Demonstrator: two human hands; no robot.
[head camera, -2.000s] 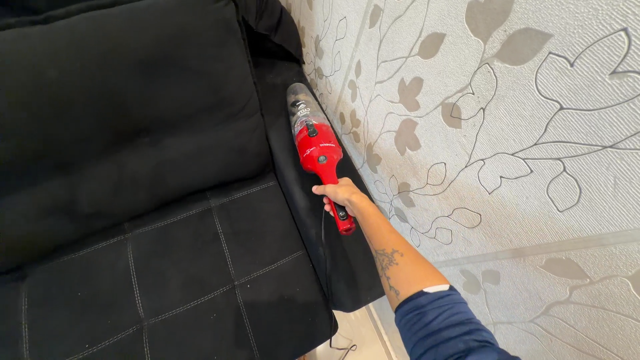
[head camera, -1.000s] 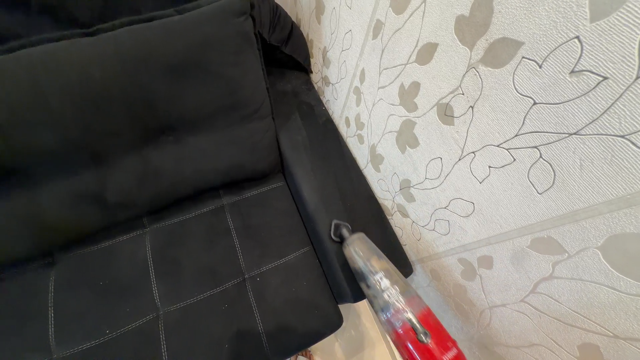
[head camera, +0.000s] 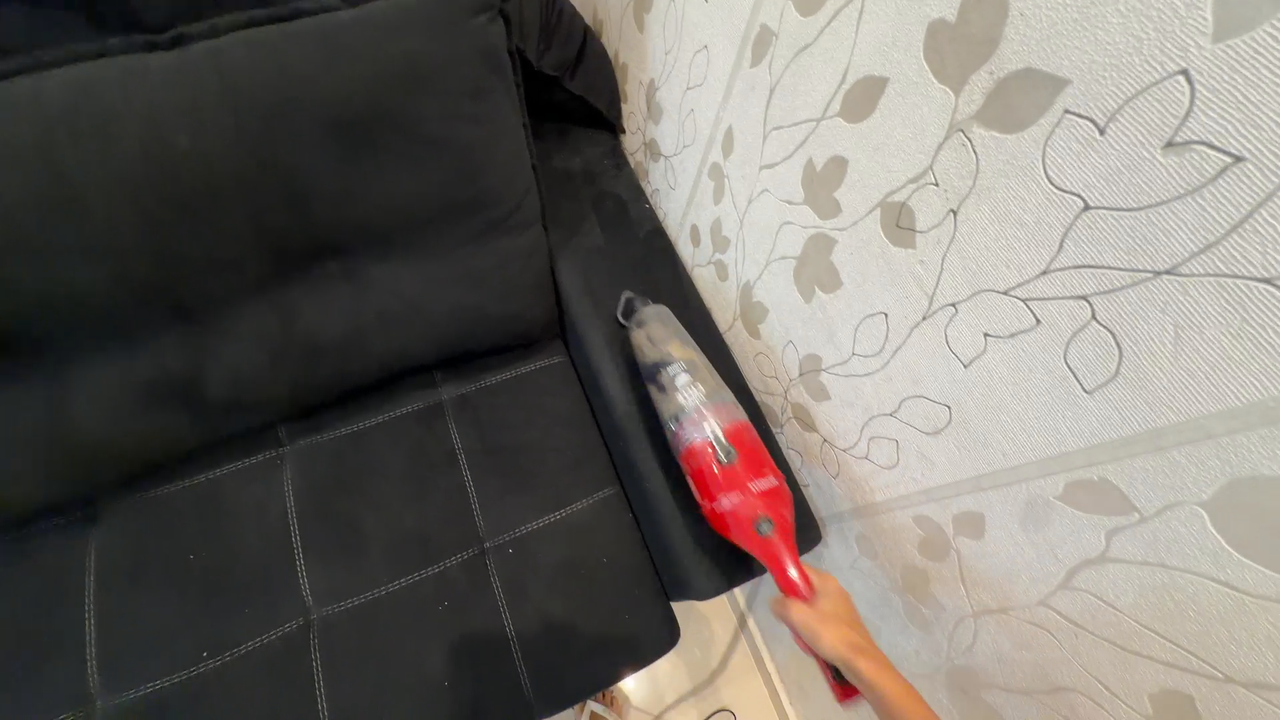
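Note:
My right hand (head camera: 830, 620) is closed around the handle of a red handheld vacuum cleaner (head camera: 735, 480), at the lower right. The vacuum has a clear dust container and a dark nozzle tip, which points up and left over the armrest (head camera: 610, 230) of a black fabric sofa. Some blur covers the vacuum and hand. Left of the armrest lies the sofa's seat (head camera: 390, 520), with pale stitching in squares and small light specks on it. My left hand is out of view.
A black back cushion (head camera: 270, 200) fills the upper left. Along the armrest's right side stands a wall with leaf-patterned wallpaper (head camera: 1000, 250). Light floor (head camera: 700, 660) shows below the sofa, with part of a dark cord (head camera: 720, 714) on it.
Two seconds ago the vacuum was farther up the armrest. It moved down toward the armrest's front end, and since one second ago it has moved back up somewhat. My right hand has come back into view.

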